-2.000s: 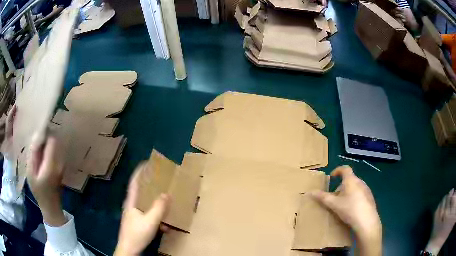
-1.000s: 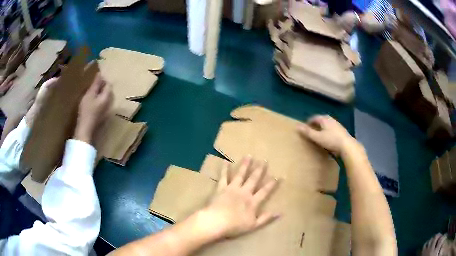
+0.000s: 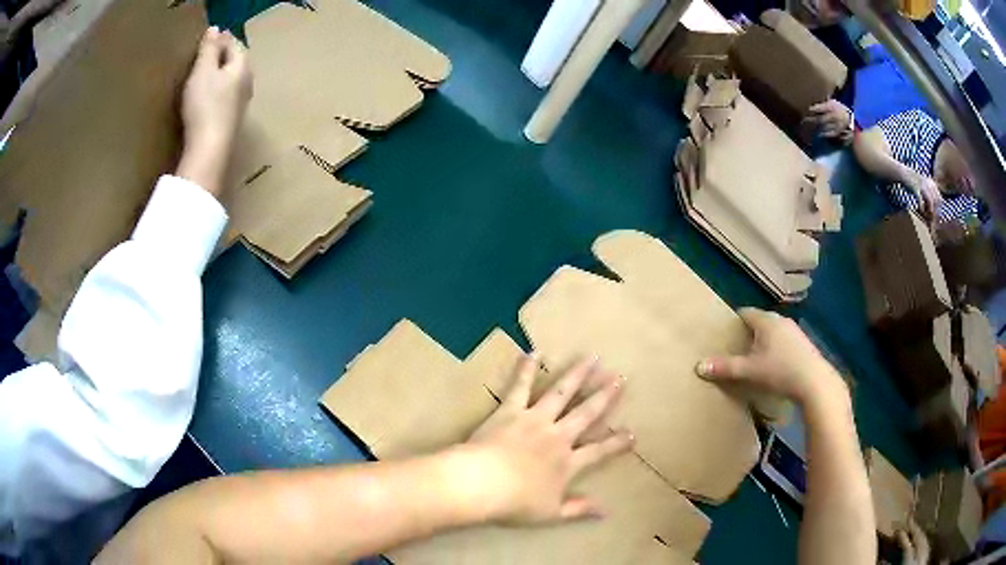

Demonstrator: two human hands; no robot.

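A tan box blank (image 3: 651, 331) lies on the green table in front of me, its rounded tuck flap end pointing away. My left hand (image 3: 541, 447) lies flat on the middle of the blank with its fingers spread. My right hand (image 3: 778, 359) grips the blank's far right edge, thumb on top and fingers at or under the rim. The squarish end panel (image 3: 403, 386) lies out flat at the left. The near part of the blank runs out of the bottom of the picture.
Another person's white sleeve (image 3: 143, 320) and hand hold a large blank at left, beside a low pile of blanks (image 3: 298, 199). A pale post (image 3: 579, 72) stands at the back. Partly folded blanks (image 3: 750, 188) and boxes (image 3: 905, 276) stand at right. The scale (image 3: 785, 464) is mostly hidden.
My hands have gone from the side end panels to the blank's middle and far right edge. The view has turned, so the table looks tilted. The neighbour's large blank has shifted.
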